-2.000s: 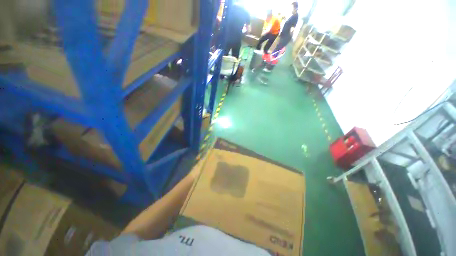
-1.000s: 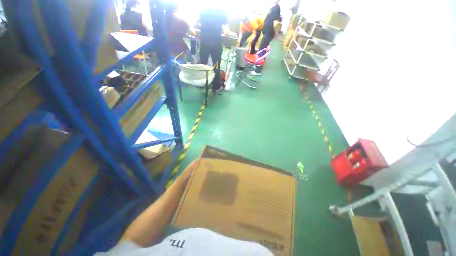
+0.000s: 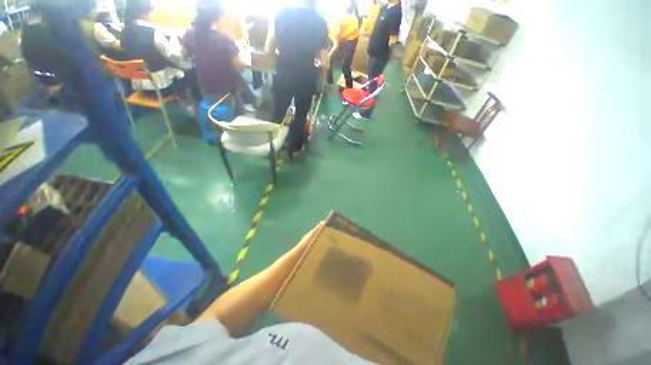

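A brown printed product box [image 3: 378,296] with a dark square picture and a dark strip along its far edge is held against my body at the bottom centre. My left forearm runs along the box's left side. My left hand [image 3: 314,232] shows only in a small part at the box's far left edge, the rest hidden behind the box. My right hand is not visible.
Blue racking [image 3: 153,192] with boxes stands at the left. A pale chair [image 3: 250,137], a red stool [image 3: 354,97] and several people are ahead. A white shelf unit [image 3: 437,80], brown chair [image 3: 475,122] and red cabinet [image 3: 546,292] line the right wall.
The view has moved forward along the aisle past the blue racking. The chair, stool and people appear nearer. The pale frame at right has left the view. The box stays held against my body.
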